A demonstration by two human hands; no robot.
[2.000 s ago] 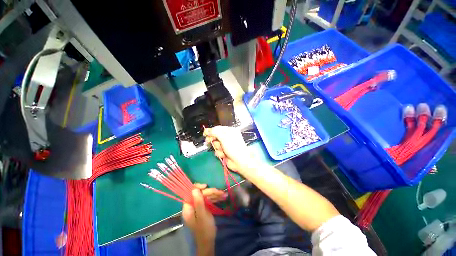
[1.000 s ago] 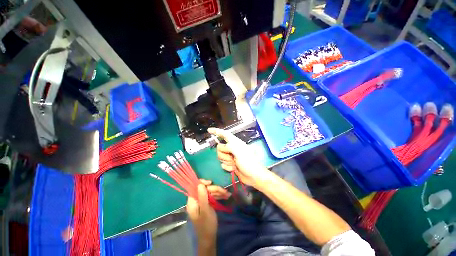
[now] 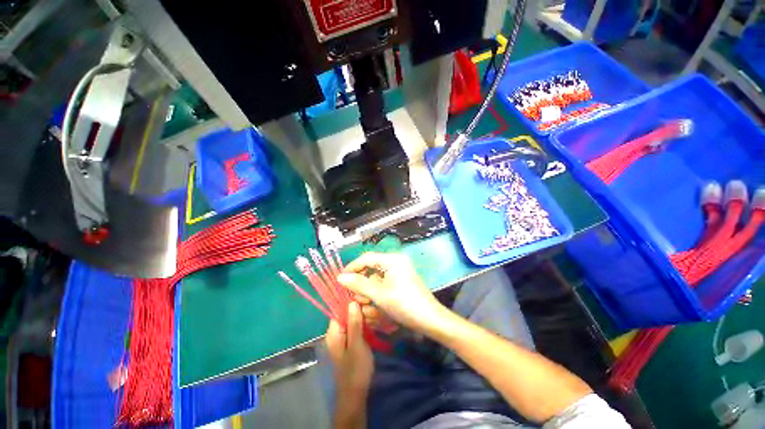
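Note:
My left hand [image 3: 348,343] holds a fan of red wires [image 3: 323,289] with silver terminals on their tips, low in front of the press. My right hand [image 3: 382,289] is at the right side of the fan, fingers pinched together by the wires; whether it grips a wire is hidden. The black crimping die [image 3: 369,180] sits behind the hands under the press head, with no hand at it. The light blue terminal tray [image 3: 460,219], right of the die, holds a heap of small silver terminals [image 3: 524,214] and a dark-handled tool.
A loose bunch of red wires [image 3: 222,243] lies at left, hanging into a blue bin [image 3: 84,335]. A grey curved plate [image 3: 126,243] overhangs it. A small blue bin [image 3: 267,188] stands back left. A large blue bin [image 3: 663,285] with bundled leads stands right. A metal hose [image 3: 495,88] curves beside the press.
My right hand has moved from the front of the die down to the fan of wires beside my left hand. My left hand still holds the fan. The view has shifted slightly.

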